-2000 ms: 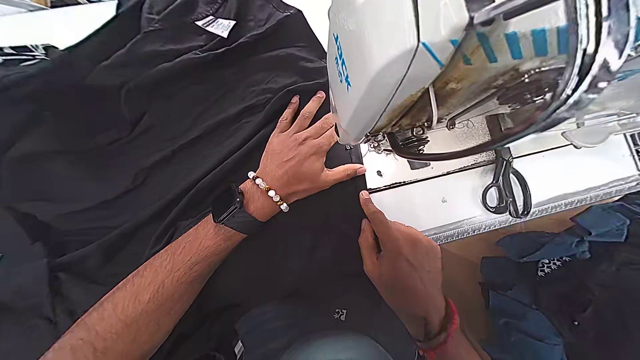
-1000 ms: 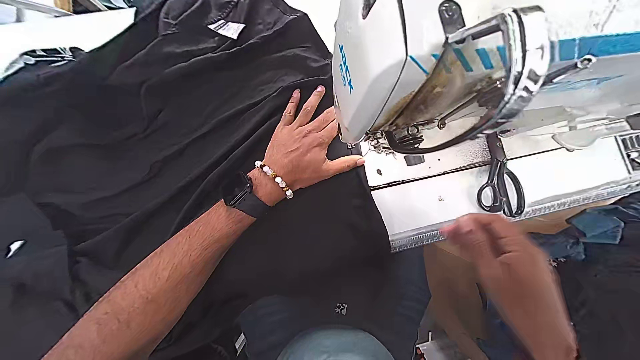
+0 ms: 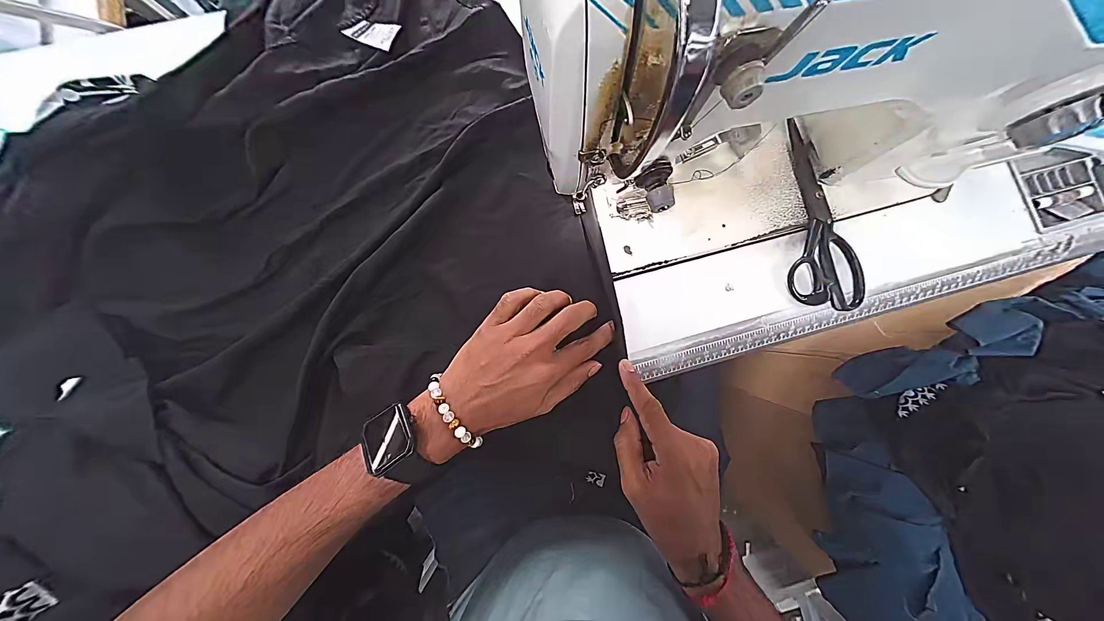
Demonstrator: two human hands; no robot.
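A large black fabric garment (image 3: 414, 233) with a white label near its top spreads over the left of the view, its right edge running under the needle area of a white Jack sewing machine (image 3: 561, 103). My left hand (image 3: 526, 362), with a watch and a beaded bracelet at the wrist, lies on the cloth near that edge, below the presser foot (image 3: 580, 203). Close to the same edge, at the table's front, is my right hand (image 3: 673, 466), index finger extended; whether it pinches the cloth cannot be told.
Black-handled scissors (image 3: 826, 259) lie on the white machine table (image 3: 690, 302), right of the needle area. A measuring tape (image 3: 776, 332) runs along the table's front edge. Blue and black cloth pieces (image 3: 897, 500) are heaped at the lower right. A small compartment tray (image 3: 1056, 190) sits far right.
My left hand has moved down the cloth, away from the presser foot. My right hand, out over the table's front edge a second ago, has come back left to the garment's edge. The view has shifted.
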